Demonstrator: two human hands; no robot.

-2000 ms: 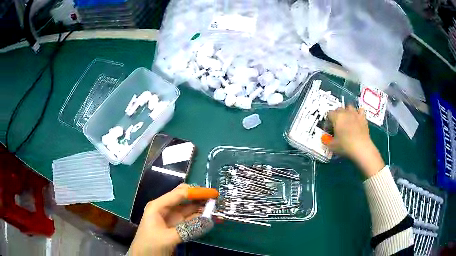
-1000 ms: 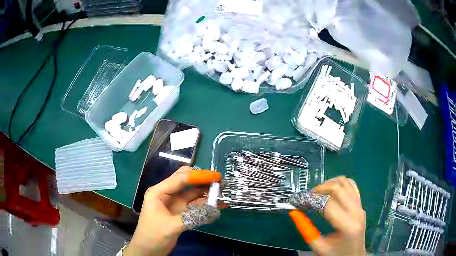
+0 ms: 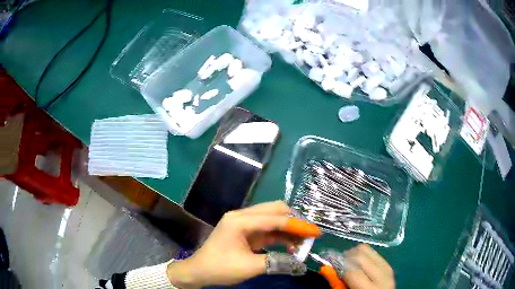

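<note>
My left hand (image 3: 248, 242), with an orange finger cot and a speckled grey sleeve, pinches a white plastic housing (image 3: 304, 248) near the bottom centre. My right hand (image 3: 361, 268), also with an orange cot and a grey sleeve, is just right of it and is blurred. Its fingertips hold a thin metal rod (image 3: 317, 259) whose end is at or close to the housing; whether it is inserted I cannot tell. The clear rod box (image 3: 404, 217) with many loose metal rods (image 3: 339, 195) lies just beyond my hands.
A smartphone (image 3: 223, 180) and ribbed white sheet (image 3: 129, 147) lie left, a frosted tub (image 3: 195, 128) and clear lid (image 3: 121, 65) beyond. A bag of white caps (image 3: 339, 53), loose cap (image 3: 348, 113), strip box (image 3: 395, 132) and label card (image 3: 474, 128) lie beyond and right. A blister tray (image 3: 491, 259) is far right.
The view has shifted left, so the bench items appear further right. My right hand left the strip box, came beside my left, and now works close against the housing with a rod.
</note>
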